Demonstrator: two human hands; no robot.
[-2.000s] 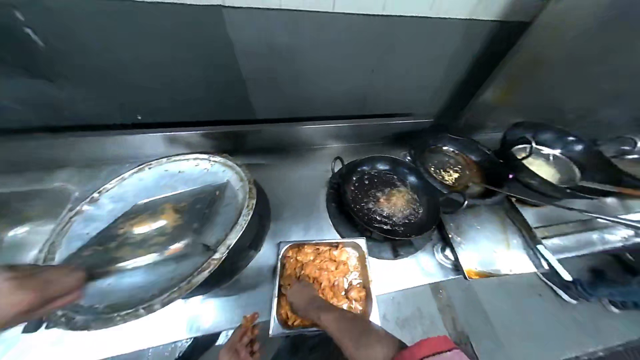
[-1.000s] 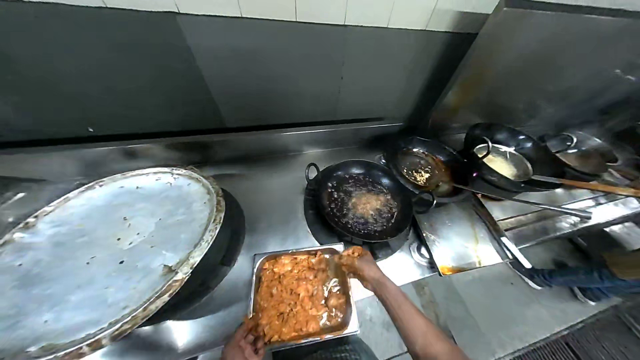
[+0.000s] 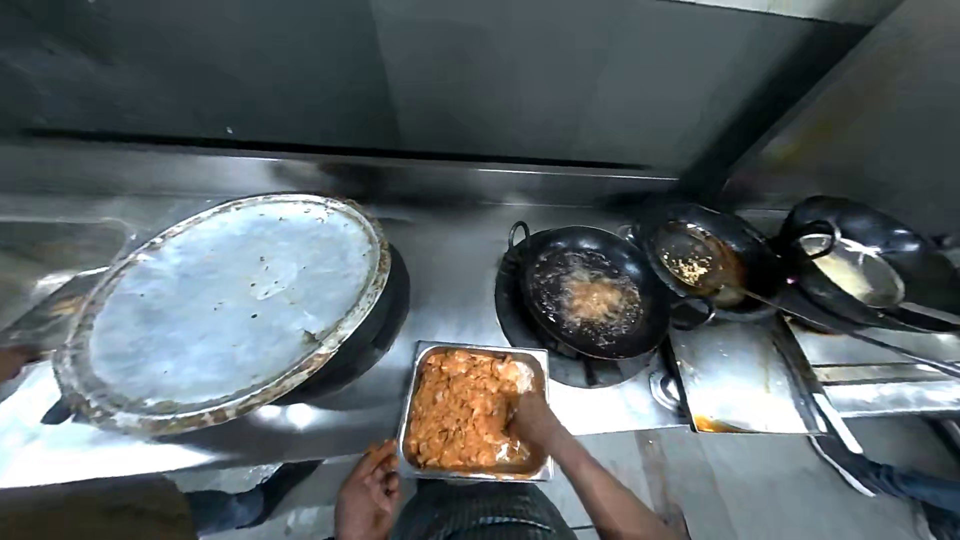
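Note:
A square steel tray [image 3: 415, 420] of orange-coated food pieces [image 3: 457, 409] sits at the counter's front edge. My right hand [image 3: 531, 421] reaches into the food at the tray's right side; its fingertips are hidden, so I cannot tell whether they hold a piece. Beside the tray's lower left corner is my left hand [image 3: 371, 487], its fingers curled and smeared with orange, with no item visible in it. Beyond the tray, a black two-handled wok [image 3: 637, 259] holds bubbling oil with a browning clump [image 3: 596, 300] in the middle.
A large round metal lid [image 3: 247, 300] covers a dark vessel on the left. To the right stand a wok with a strainer [image 3: 697, 262], another wok with a strainer [image 3: 855, 274] and a flat metal tray [image 3: 739, 382]. Another person's hand [image 3: 15, 361] is at far left; people stand nearby.
My right hand has moved from the tray's upper right corner down into the food. The other person's hand and the dark sheet, over the lid two seconds ago, are now left of it.

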